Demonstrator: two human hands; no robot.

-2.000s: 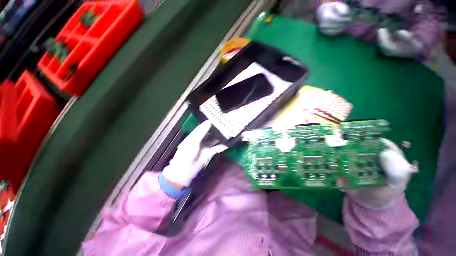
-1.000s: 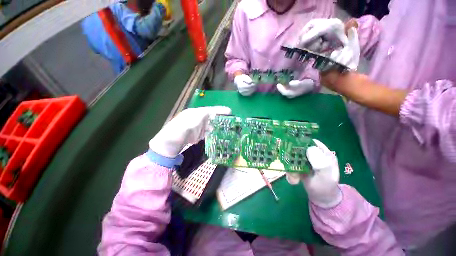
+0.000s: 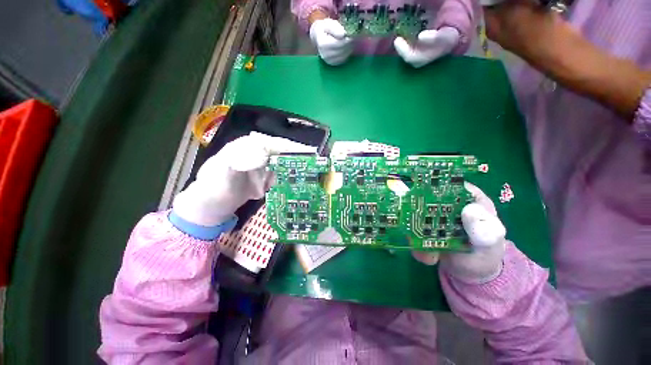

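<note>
A green circuit board panel (image 3: 367,203) of three joined boards is held up over the table, its flat side with small parts facing me. My left hand (image 3: 232,178), in a white glove with a blue band at the cuff, grips its left end. My right hand (image 3: 478,235), also in a white glove, grips its lower right end, thumb on the face. The panel hides part of the white record sheet (image 3: 318,254) beneath it.
The black tray (image 3: 275,122) with a label sheet (image 3: 250,239) lies left, beside a yellow tape roll (image 3: 205,126). Sticker scraps (image 3: 506,192) lie right. The conveyor belt (image 3: 114,150) and a red bin (image 3: 21,171) are left. A person holds another board (image 3: 382,21) across the green table (image 3: 371,93); another person's arm reaches in at right.
My left hand has come from beside the tray to the panel's left end. The panel was raised and now fills more of the view. The view has shifted, showing coworkers across the table.
</note>
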